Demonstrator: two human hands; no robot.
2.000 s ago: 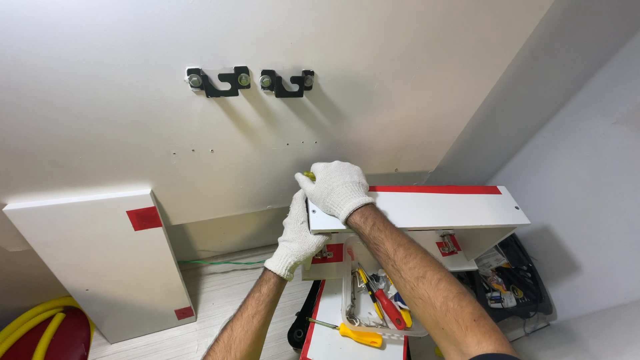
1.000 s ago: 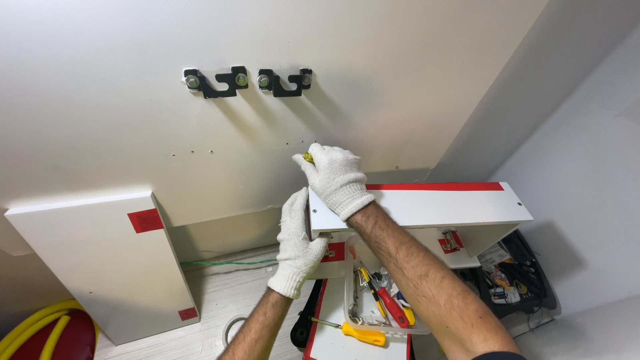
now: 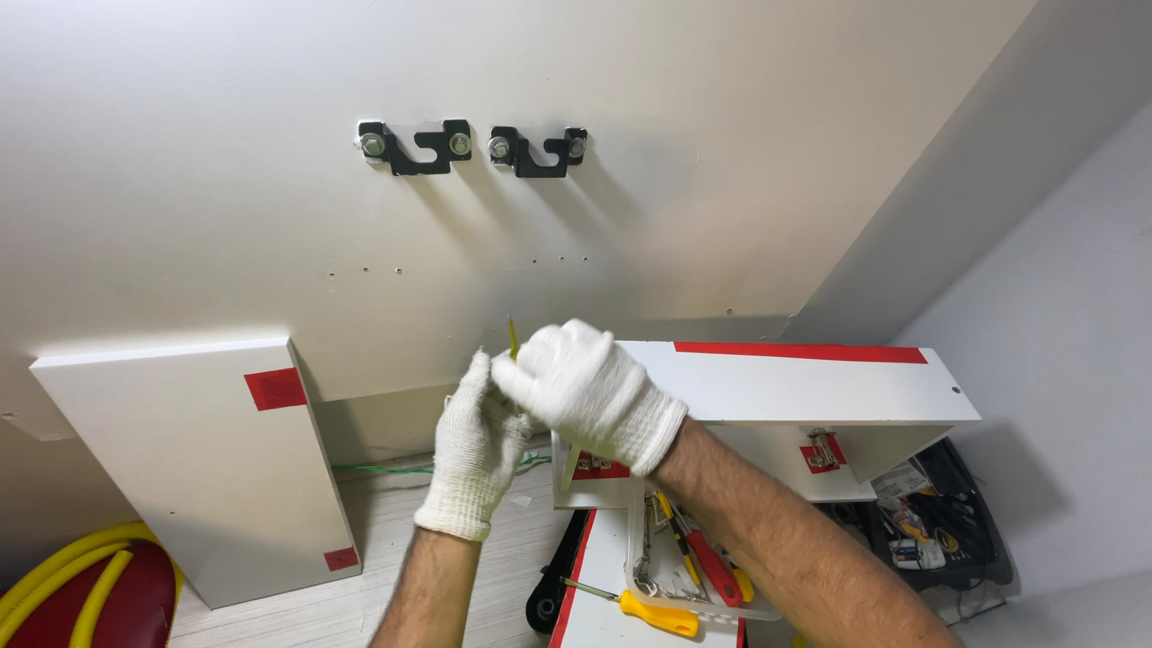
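Observation:
My right hand (image 3: 589,391), in a white knit glove, is closed around a thin yellow tool (image 3: 512,337) whose upper end sticks up above the fingers; its exact kind cannot be told. My left hand (image 3: 472,450), gloved alike, is raised against the fingers of the right, at the left end of a white cabinet box (image 3: 810,387). Whether the left fingers pinch something is hidden. Red tape (image 3: 801,352) runs along the box's top edge. Metal hinges sit on red patches inside it, one (image 3: 821,452) at right and one (image 3: 596,463) below my right hand.
Black metal brackets (image 3: 430,148) are bolted to the wall. A white panel (image 3: 189,468) leans at left by a yellow hose (image 3: 99,594). Below the box lie a clear tray (image 3: 702,605) of tools and a yellow-handled screwdriver (image 3: 659,616). A black toolbox (image 3: 981,531) stands at right.
The yellow tool now shows more above my right fingers. My right hand has moved slightly left and down, nearer the left hand, and covers the box's left corner, which showed earlier.

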